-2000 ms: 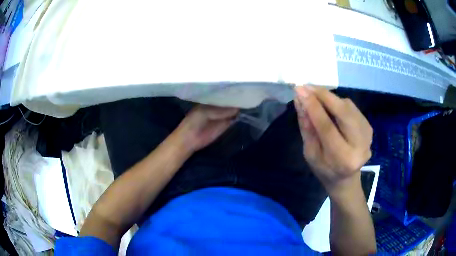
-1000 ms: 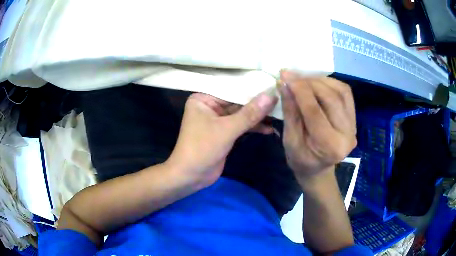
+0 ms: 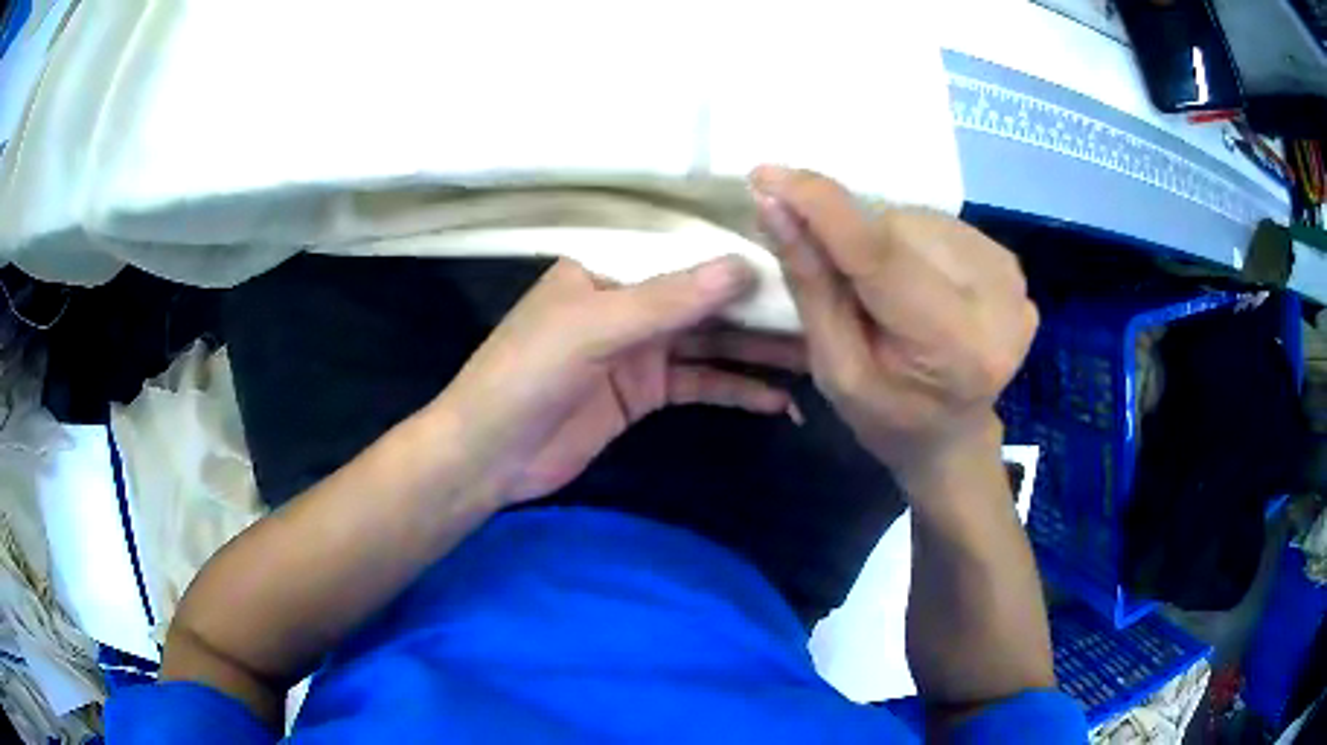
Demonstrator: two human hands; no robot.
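Observation:
A large cream fabric panel [image 3: 480, 102] covers the table at the top and hangs over its front edge, with loose folds at the left. My left hand [image 3: 611, 342] pinches the panel's hanging lower edge between thumb and fingers, near the middle. My right hand [image 3: 902, 299] is just to the right, its thumb and index fingertips closed together at the cloth's fold. Whatever is between the right fingertips is too small and blurred to tell. No sewing machine head shows.
A table ruler [image 3: 1077, 138] runs along the grey edge at the right. A black case [image 3: 1182, 58] lies at the upper right. A blue plastic crate [image 3: 1128, 451] with dark contents stands at the lower right. Cream cut pieces [image 3: 182, 466] hang at the lower left. White sheet [image 3: 873, 626] beside my lap.
My left hand has come up from under the cloth to grip its edge. My right hand has moved left and up. The panel's front edge has been lifted into a fold.

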